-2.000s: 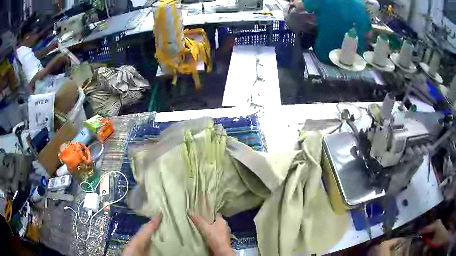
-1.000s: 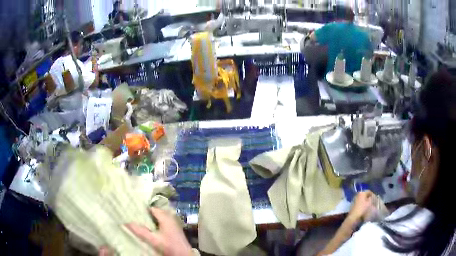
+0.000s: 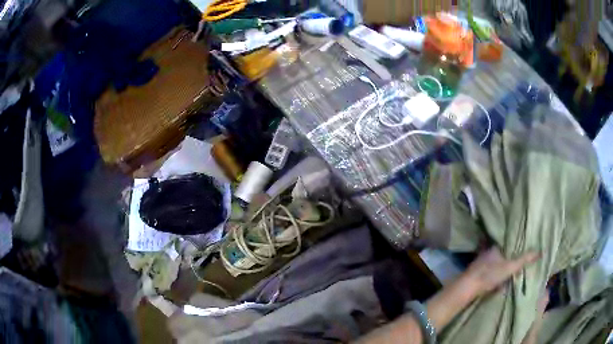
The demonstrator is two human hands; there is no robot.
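Observation:
A limp khaki-green bundle of cloth hangs in folds at the right, over the bench edge. My left hand, with a band at the wrist, comes in from the bottom and lies across the bundle with fingers stretched over the folds, holding it. A narrow strip of skin, likely my right hand, shows beside the cloth at the lower right. The cloth hides most of it, so its grip cannot be seen.
Plastic-covered bench holds a white charger with cable and an orange item. Below it are a coiled cord, a white thread cone, a black bundle on paper, grey-brown cloth and a brown box.
The view has swung left and down, to the bench's left end and the clutter below. The khaki bundle now appears at the right instead of the lower left. The co-worker is out of view.

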